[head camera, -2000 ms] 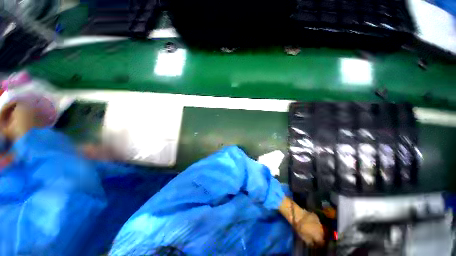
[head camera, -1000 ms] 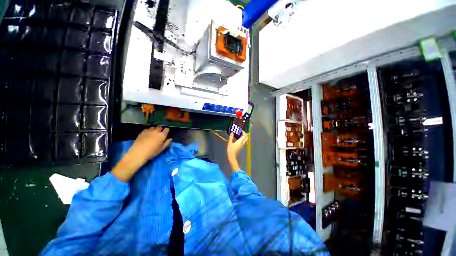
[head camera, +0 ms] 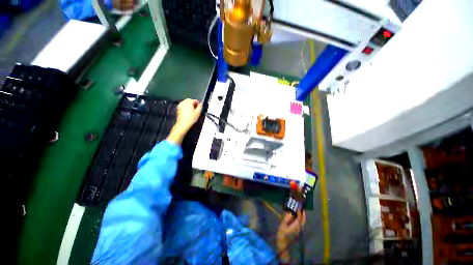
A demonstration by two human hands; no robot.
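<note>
My left hand (head camera: 188,115) is raised with curled fingers, between the black blister tray (head camera: 122,150) and the press's white base (head camera: 236,158). Whether it holds something small cannot be told. My right hand (head camera: 291,226) is at the base's front right corner, with its fingers around the lower end of a small dark device (head camera: 294,203) with light marks and a red spot at its top. A black part (head camera: 271,126) sits in the orange-topped nest of the silvery fixture (head camera: 262,147). The gold-brass press head (head camera: 238,33) hangs behind it.
Blue posts (head camera: 322,72) and a white crossbeam with a red display stand behind the base. A dark rail (head camera: 226,103) and cable lie on it. Stacked black trays (head camera: 33,108) stand across the green belt (head camera: 106,83). A white cabinet (head camera: 409,88) and orange-brown racks are at right.
The view has swung, bringing the press head and belt into sight. My left hand has moved from the base's front edge to its left side. My right hand stays at the dark device.
</note>
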